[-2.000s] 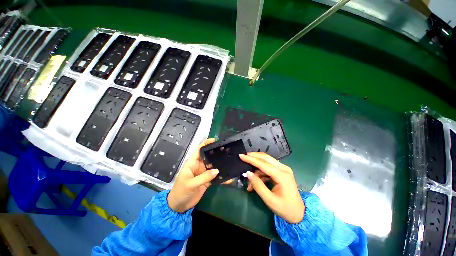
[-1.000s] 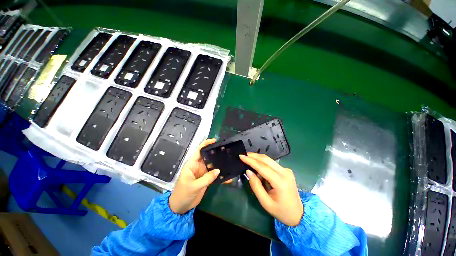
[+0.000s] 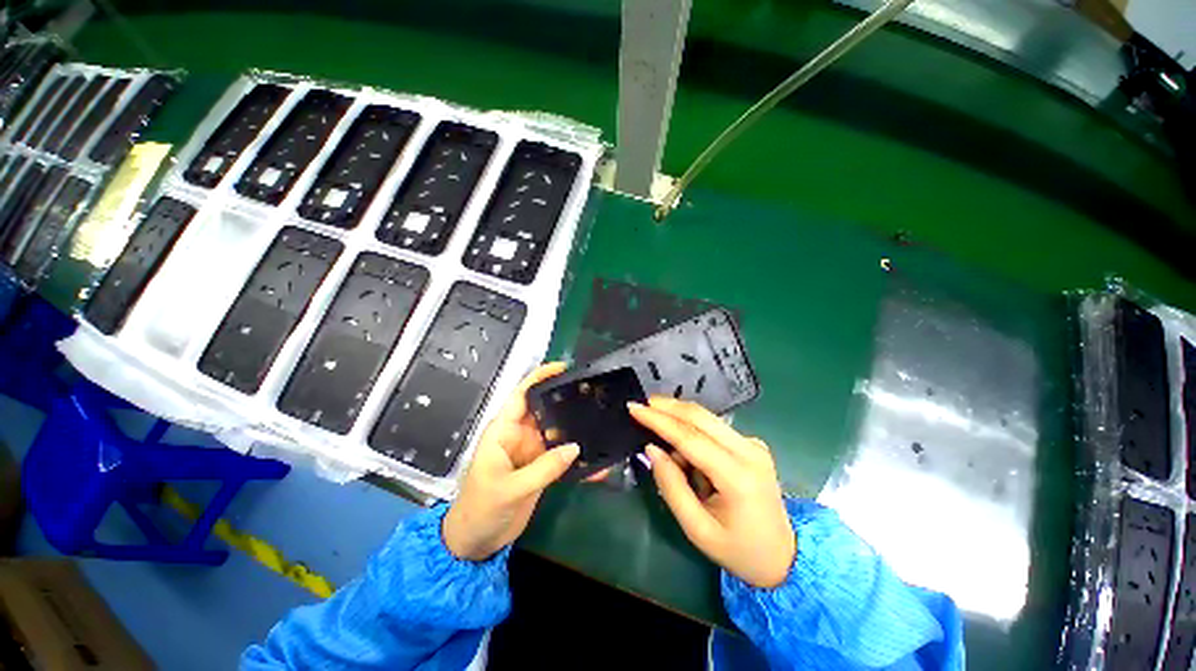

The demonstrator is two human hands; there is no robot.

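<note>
A black phone frame is held tilted above the bench, its upper end pointing right. A thin matte black sheet covers its lower left part. My left hand grips the frame's lower left end, thumb on the sheet's near edge. My right hand has its fingertips at the sheet's right edge and on the frame's near side. A dark flat sheet lies on the bench behind the frame, partly hidden by it. Parts of the frame under my fingers are hidden.
A white tray with black frames and one empty pocket lies at left, another tray beyond it. A shiny clear sheet lies at right, beside a filled tray. A grey post and a thin tube stand behind. A blue stool is lower left.
Compared with two seconds ago, my right hand has shifted slightly, its fingers drawn closer together at the sheet's edge. The frame stays in nearly the same place.
</note>
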